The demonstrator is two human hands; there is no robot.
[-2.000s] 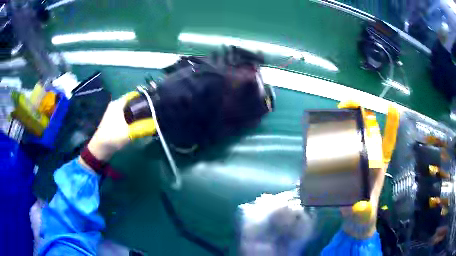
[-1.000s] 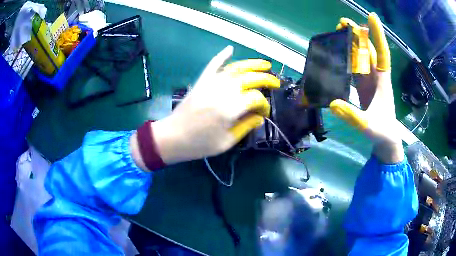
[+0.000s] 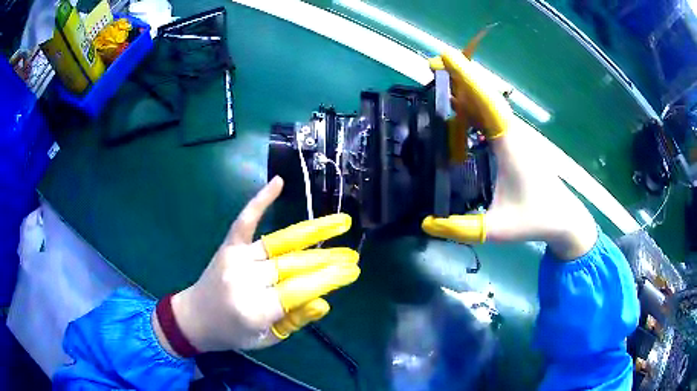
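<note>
The black optical engine housing (image 3: 371, 153) lies on the green mat in front of me, its round lens end at the left and white wires hanging from it. My right hand (image 3: 504, 168) wears yellow finger cots and grips the LCD panel (image 3: 442, 145) by its top and bottom edges. The panel is seen nearly edge-on, upright over the housing's right part, with its orange ribbon on the right. I cannot tell if panel and housing touch. My left hand (image 3: 264, 279), in yellow finger cots, is open with fingers spread at the housing's lower left, partly over the wires.
A blue bin (image 3: 107, 76) with yellow items stands at upper left beside black frames (image 3: 229, 103). A shiny film heap (image 3: 436, 344) lies at bottom centre. Blister trays (image 3: 649, 305) stand at right. Another black unit (image 3: 649, 160) lies at the right. A white sheet (image 3: 69, 282) is at lower left.
The right hand has moved left and down with the panel, turning it edge-on over the housing. The left hand has moved down and left, off the housing's top.
</note>
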